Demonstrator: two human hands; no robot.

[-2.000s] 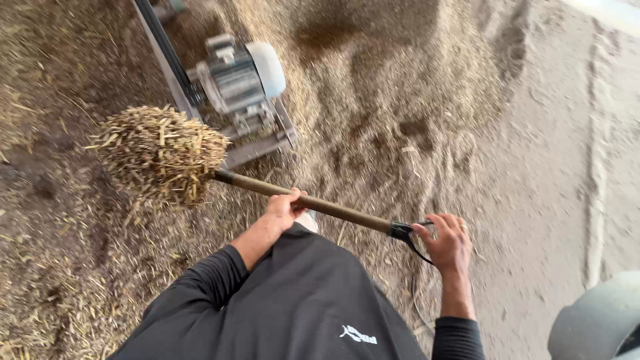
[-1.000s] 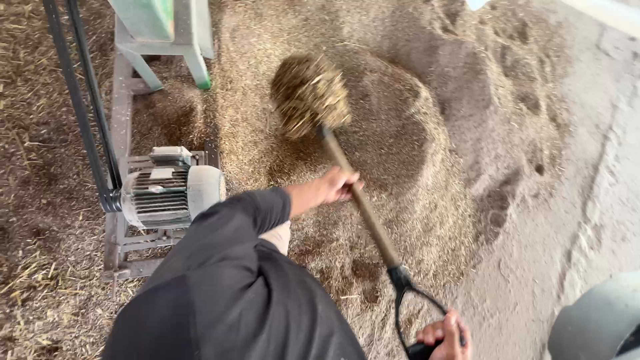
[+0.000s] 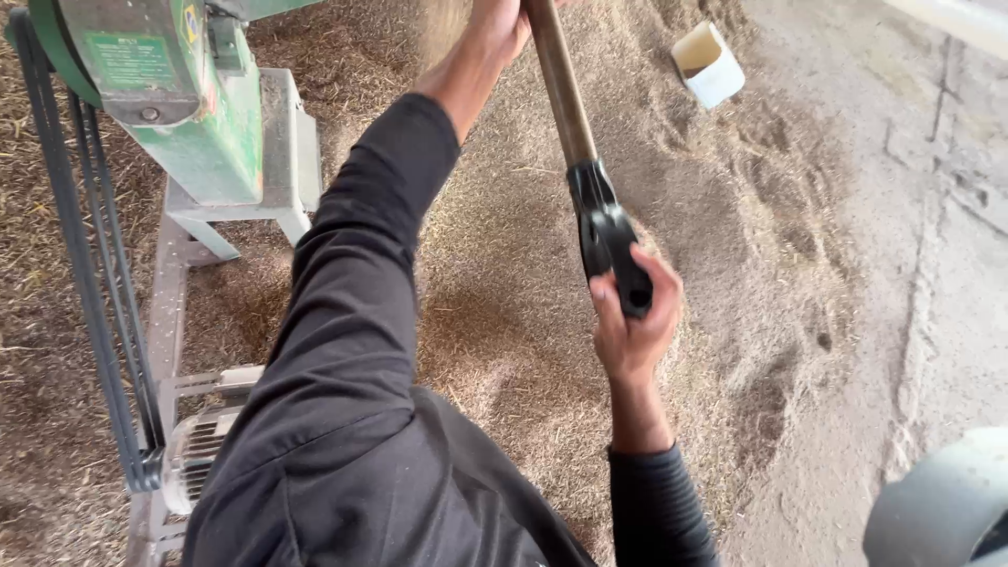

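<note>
My left hand (image 3: 502, 27) grips the wooden shaft (image 3: 561, 79) of a long-handled tool at the top edge of the view. The tool's head lies beyond that edge, out of sight. At the shaft's near end, my right hand (image 3: 639, 311) holds the black D-shaped grip (image 3: 614, 244), which is turned nearly edge-on. Both arms wear dark sleeves. Beneath the hands spreads a heap of brown chopped plant material (image 3: 504, 315).
A green and grey belt-driven machine (image 3: 197, 150) stands at left on a metal frame, its belts (image 3: 87, 260) running down to an electric motor (image 3: 197, 453). A white container (image 3: 709, 67) lies on the heap at upper right. A pale rounded object (image 3: 937, 504) is at lower right.
The tool has swung from pointing left to pointing up and away, and its loaded head has left the view. My left arm now reaches forward. The view has shifted toward the machine.
</note>
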